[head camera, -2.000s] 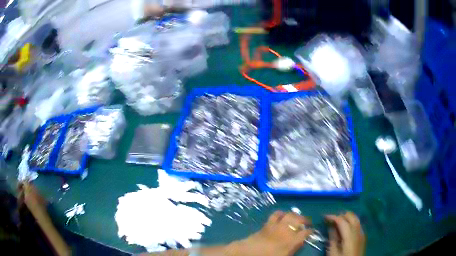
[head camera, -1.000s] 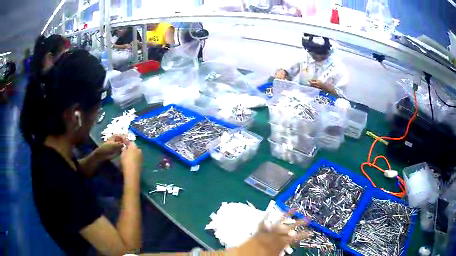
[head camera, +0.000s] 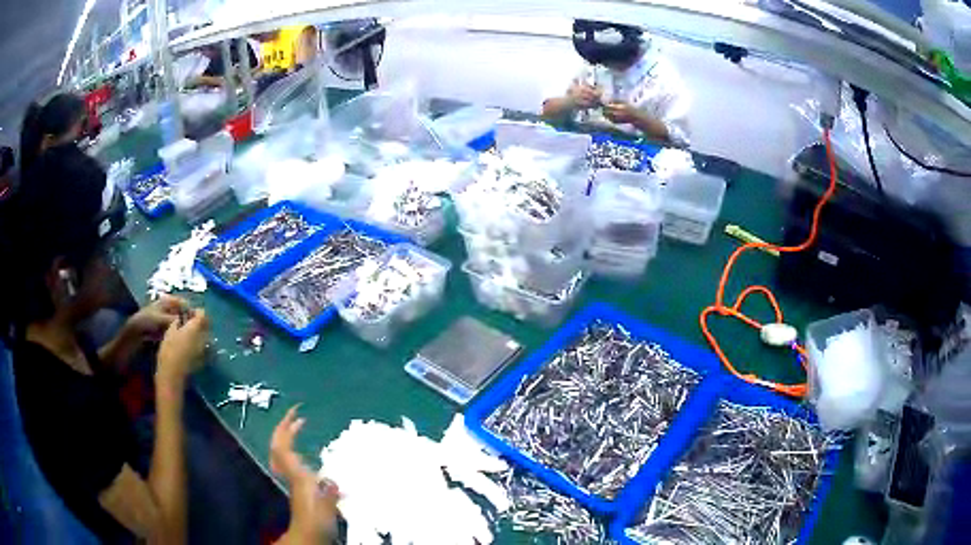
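My left hand (head camera: 303, 479) is at the bottom edge, left of the white pile, partly cut off and slightly blurred. Its fingers are raised and apart, and I see nothing held in it. The loose pile of white strips (head camera: 394, 484) lies right beside it. Short metal pieces fill the left blue tray (head camera: 596, 410), with more loose below it (head camera: 548, 511). Long thin metal rods (head camera: 745, 468) fill the right blue tray, cut off at the bottom. Several wrapped bundles (head camera: 250, 396) lie near the bench edge. My right hand is not in view.
A digital scale (head camera: 465, 357) stands left of the trays. Clear boxes (head camera: 522, 240) are stacked behind it. A neighbouring worker (head camera: 85, 351) sits at left beside two smaller blue trays; another person (head camera: 628, 85) works across the bench. An orange cord (head camera: 724, 309) and black box (head camera: 862, 245) are at right.
The view first swung left and up to show neighbours, then shifted slightly. My left hand has moved from over the pile's right side to its left. My right hand has left the picture.
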